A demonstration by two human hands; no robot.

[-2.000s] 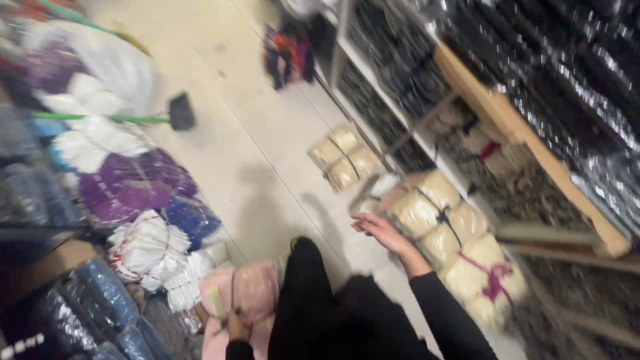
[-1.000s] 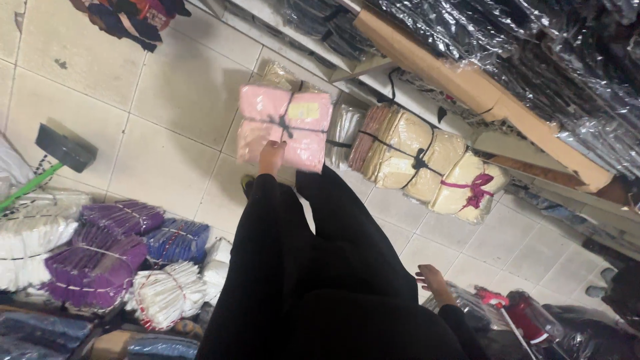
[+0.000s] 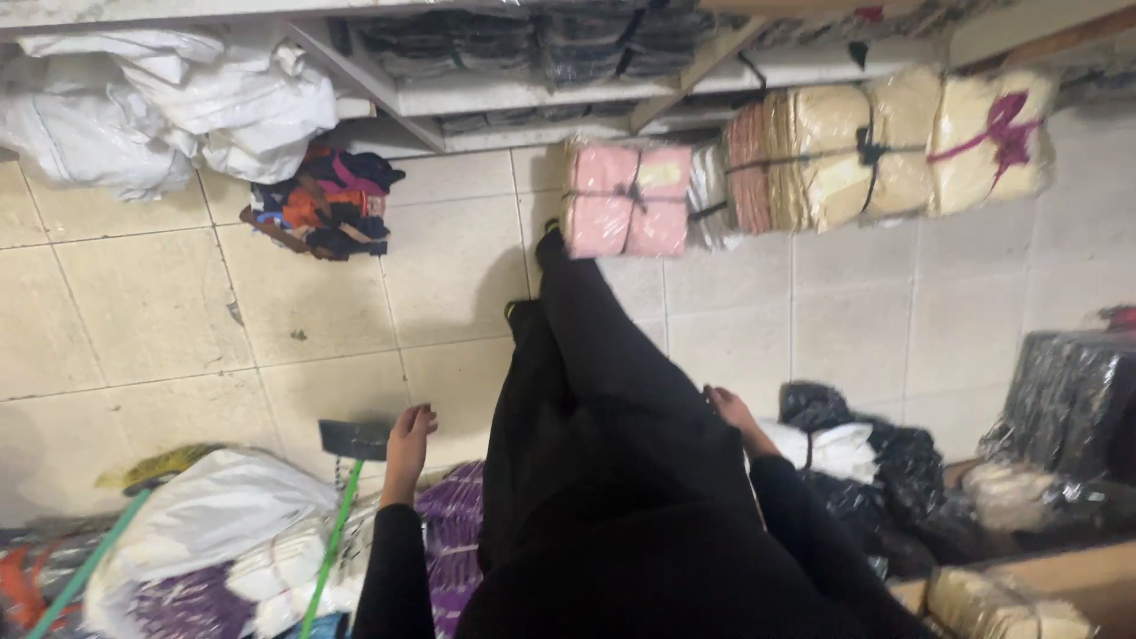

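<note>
My left hand (image 3: 412,444) hangs with nothing in it, near a dustpan (image 3: 353,438) on a green handle; its fingers are loosely bent and apart. At my other side, my right hand (image 3: 729,410) is beside my thigh, also holding nothing. Beyond my feet lies a pink plastic-wrapped bundle (image 3: 603,213) tied crosswise with dark cord, at the foot of the shelving. It is beside a grey-white bundle (image 3: 713,191), a cream bundle (image 3: 830,177) with dark cord, and another cream bundle (image 3: 963,169) with a magenta tie.
Shelving (image 3: 532,138) runs along the far side. White sacks (image 3: 240,106) and a heap of coloured cloth (image 3: 328,204) lie at upper left. Purple bundles (image 3: 453,532) and a big white sack (image 3: 213,506) are at lower left. Black plastic bags (image 3: 870,470) and a dark wrapped stack (image 3: 1065,399) are at right.
The pink bundle, gripped in my left hand one second ago, now rests by the cream bundles, let go. My left hand has drawn back toward my side. The view has turned.
</note>
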